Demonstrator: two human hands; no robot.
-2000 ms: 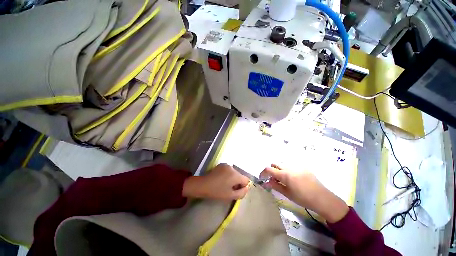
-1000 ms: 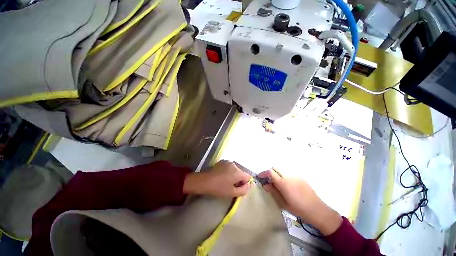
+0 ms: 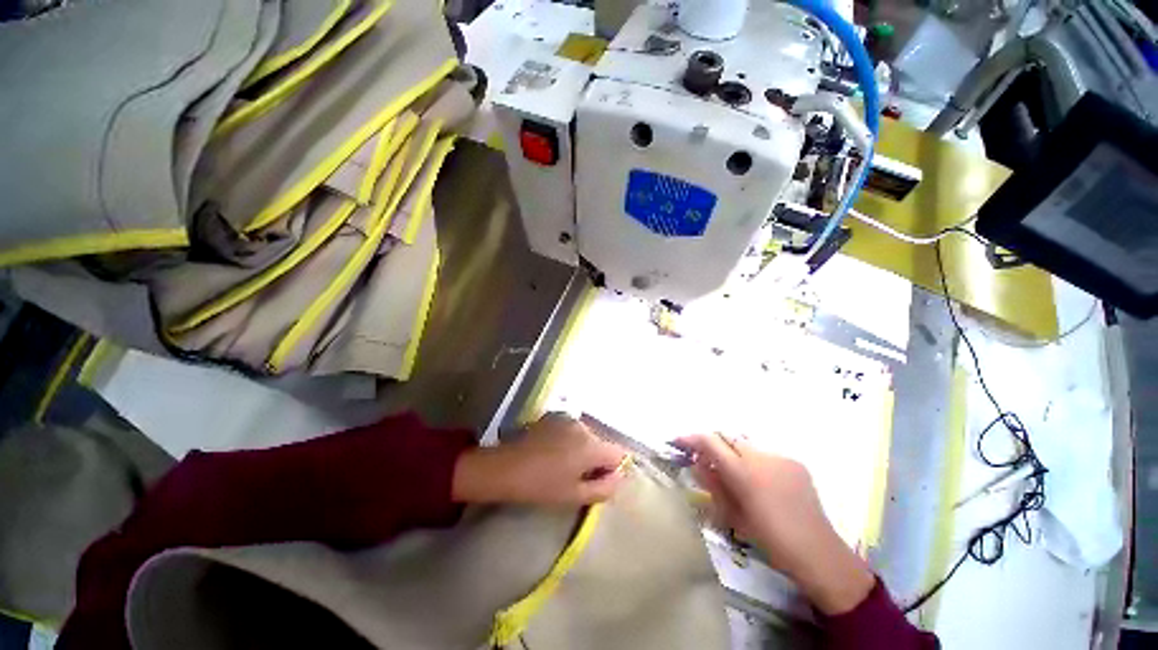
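Observation:
A khaki fabric piece lies across the lap edge, with a yellow binding strip running up to its top end. My left hand pinches the cloth's top end by the binding. My right hand is just right of it, with thumb and forefinger on a small dark metallic tool that points to the seam edge. The tool is blurred; its kind is hard to tell. Any thread at the seam is too fine to see.
A white sewing machine head stands ahead over a bright machine bed. A pile of khaki pieces with yellow edges is at left. A control panel is at right, above a thin black cable.
The camera view has shifted slightly. My left hand stays pinched on the cloth's end. My right hand has turned a little and sits slightly farther from my left fingertips than one second ago.

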